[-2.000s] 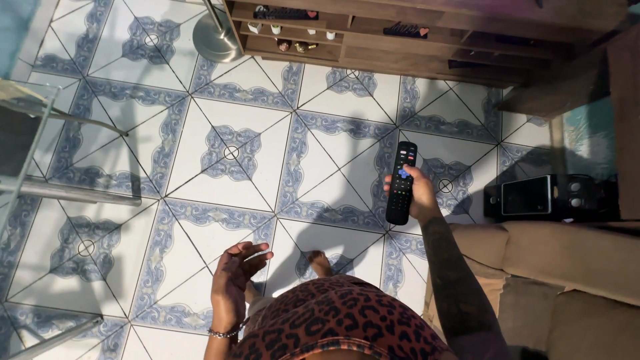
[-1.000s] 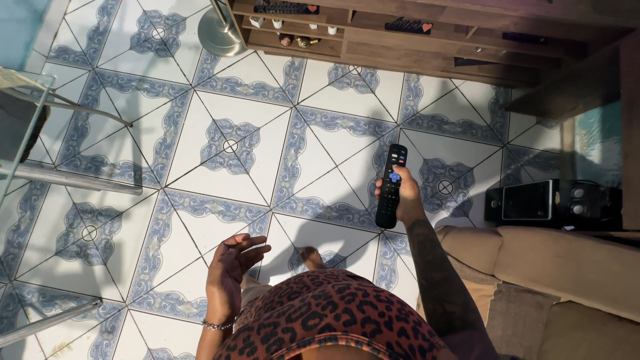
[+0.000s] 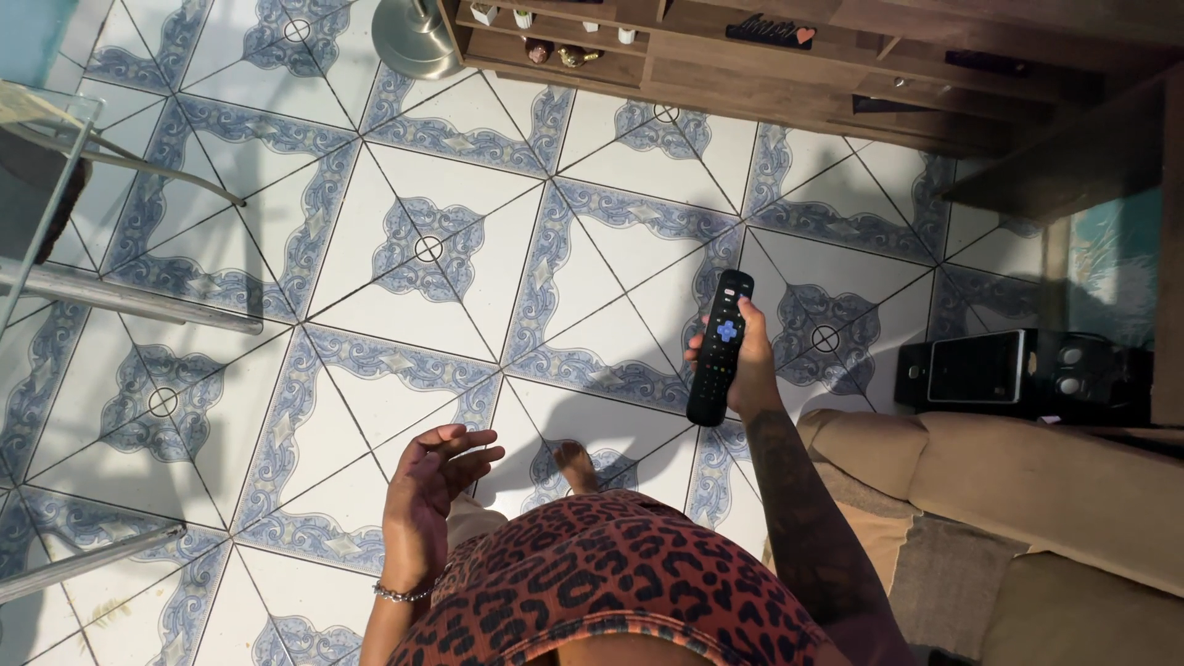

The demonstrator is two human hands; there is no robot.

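A black remote control [image 3: 710, 370] with a blue directional pad is held in my right hand [image 3: 754, 356], upright in the view, above the tiled floor [image 3: 601, 333]. The thumb lies near its upper buttons, and fingertips show along its left edge. To the left, my left hand [image 3: 439, 486] holds nothing; its fingers are apart and loosely curled, and a chain bracelet circles the wrist. Below the hands is a leopard-print garment [image 3: 610, 573], with a bare foot [image 3: 575, 465] showing just above it.
A wooden shelf unit [image 3: 758, 69] with small ornaments runs along the top. A round metal base [image 3: 416, 42] stands beside it. At the right are a black audio device [image 3: 1017, 375] and a brown sofa [image 3: 1036, 481]. Metal-framed furniture with a glass edge [image 3: 129, 301] lies at the left.
The thumb on the remote has shifted from beside the blue pad up toward the upper buttons. My left hand stays raised and empty.
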